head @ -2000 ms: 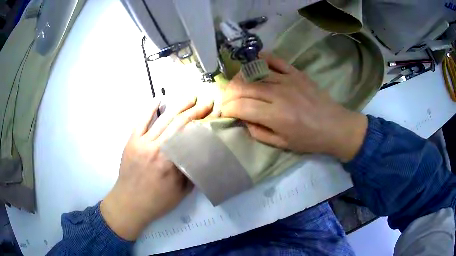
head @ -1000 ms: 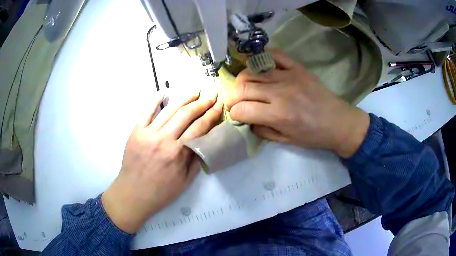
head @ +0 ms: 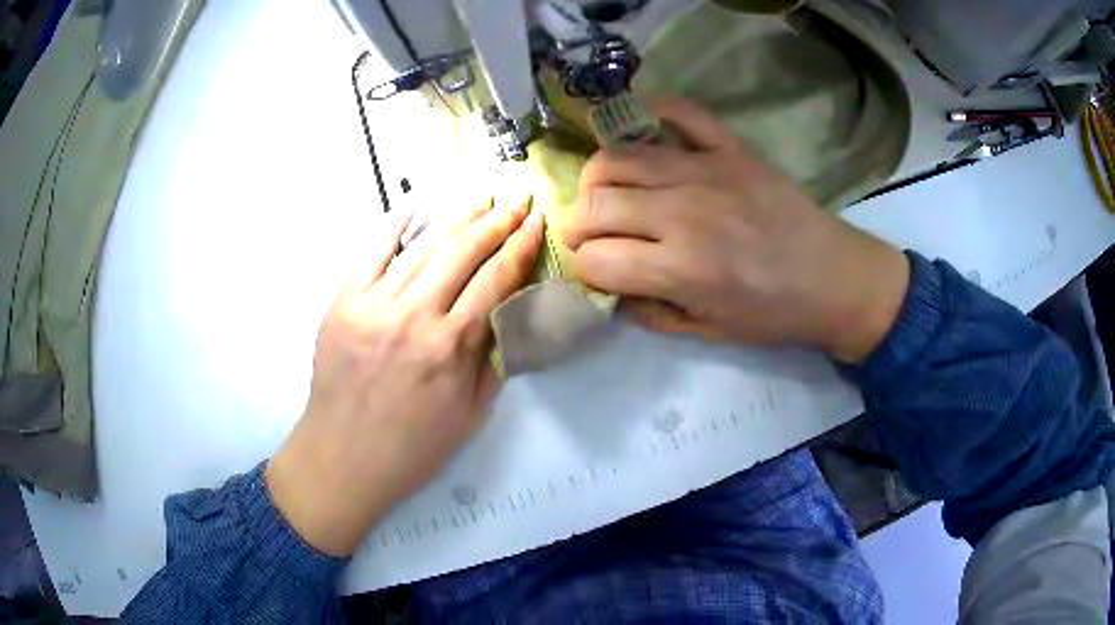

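The green garment piece (head: 560, 183) lies under the machine's needle area, yellow under the lamp, with a seam line toward me. Its grey-brown band (head: 553, 325) curls up at the near end, between my hands. My left hand (head: 410, 330) lies flat on the bed, thumb apart, fingertips against the cloth's left edge. My right hand (head: 709, 232) holds the cloth with bent fingers, just below the knurled knob (head: 624, 119). The presser foot (head: 507, 137) stands just beyond the fingertips. The needle tip cannot be made out.
The white sewing machine head (head: 495, 49) hangs above the hands. Green lengths with grey-brown ends (head: 61, 244) lie at table left. The piece's wide loop (head: 783, 110) spreads behind my right hand. Small dark tools (head: 1009, 132) and yellow loops (head: 1100, 147) lie far right. The table's curved edge (head: 575, 519) borders a plaid lap.
The garment piece has moved away from me toward the machine; less of the grey-brown band shows and it has curled. Both hands stay at the cloth, slightly farther forward.
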